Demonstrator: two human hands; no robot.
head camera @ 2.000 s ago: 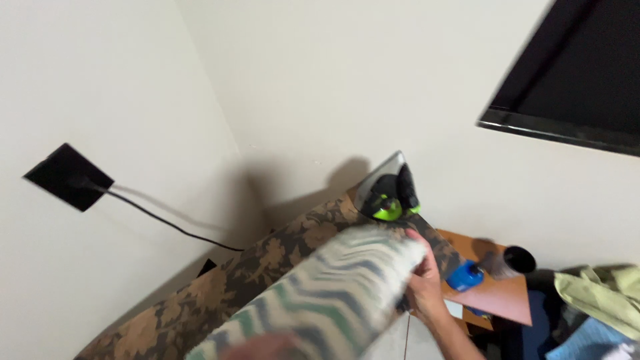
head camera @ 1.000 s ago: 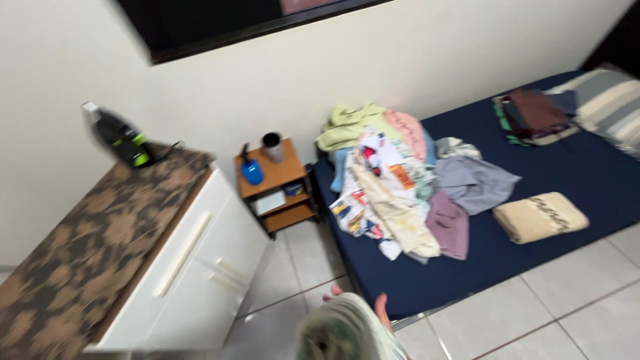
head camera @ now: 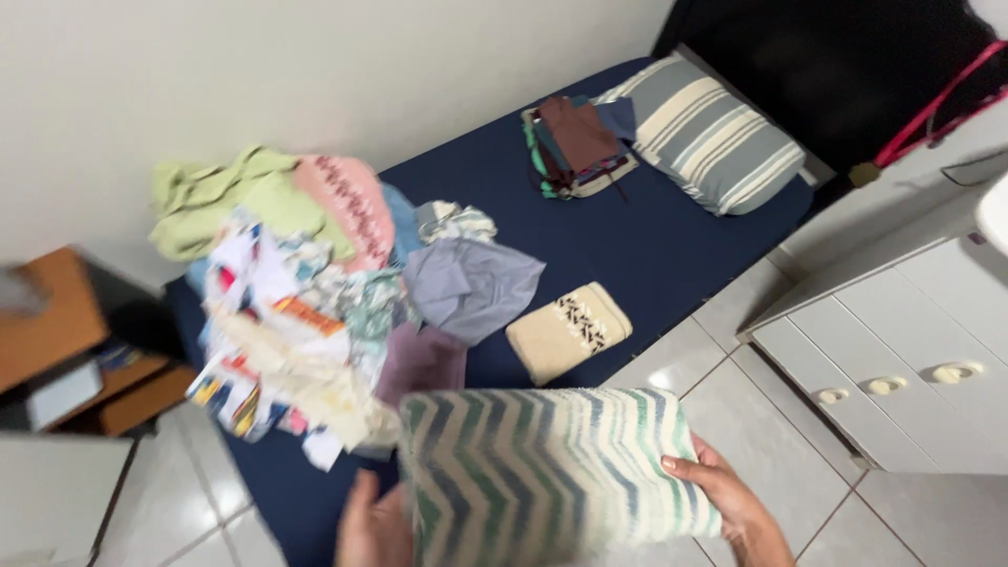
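Note:
A folded towel with green, blue and white zigzag stripes (head camera: 543, 472) is held between my two hands above the near edge of the bed. My right hand (head camera: 728, 488) grips its right end, thumb on top. At its left end is my left hand (head camera: 378, 520), blurred, with the fingers against the side. Beyond the towel, a folded cream towel with a dark leaf pattern (head camera: 568, 332) lies on the navy bed sheet (head camera: 504, 197). A heap of loose clothes (head camera: 315, 315) spreads to the left, with a mauve cloth (head camera: 421, 366) and a grey-blue cloth (head camera: 472, 287) at its right side.
A stack of folded clothes (head camera: 579, 142) lies near a striped pillow (head camera: 709, 134) at the far end. A wooden nightstand (head camera: 55, 315) stands at the left. White drawers (head camera: 890, 354) stand at the right, across a strip of tiled floor (head camera: 764, 409).
The view has swung right, from the wall and the patterned dresser top to the bed. The zigzag towel has come along in my hands and now shows above the bed's near edge.

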